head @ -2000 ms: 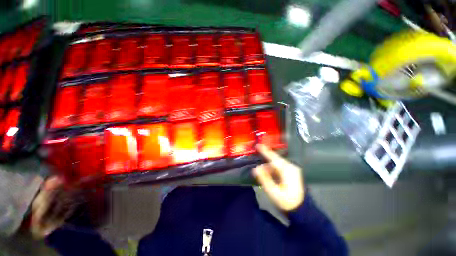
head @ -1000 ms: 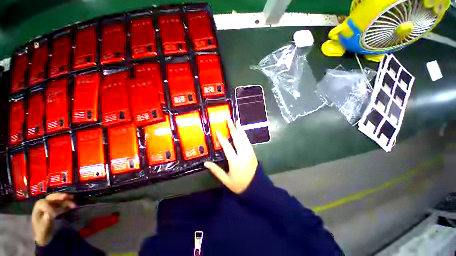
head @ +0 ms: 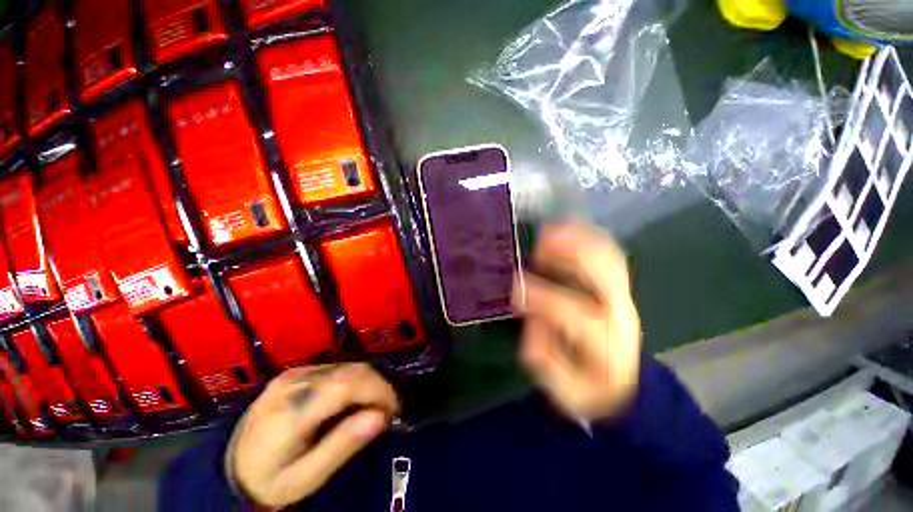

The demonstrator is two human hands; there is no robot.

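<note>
A black tray holds rows of red covers with white print and a small dark oblong near one end. Some covers in the middle lie overlapping. A phone with a dark screen and pale rim lies flat beside the tray. My left hand is bare, with curled fingers, at the tray's front right corner; whether it holds anything is hidden. My right hand is bare and blurred, at the phone's lower right edge. A pale blur shows above its fingers; I cannot tell whether it holds something.
Crumpled clear bags lie right of the phone, with another clear bag farther right. A white frame sheet with dark squares lies at the right. Part of a yellow and blue fan shows at the top right. White boxes stand at lower right.
The view has moved closer to the phone. My right hand has left the covers and is now beside the phone. My left hand has moved right along the tray's front edge.
</note>
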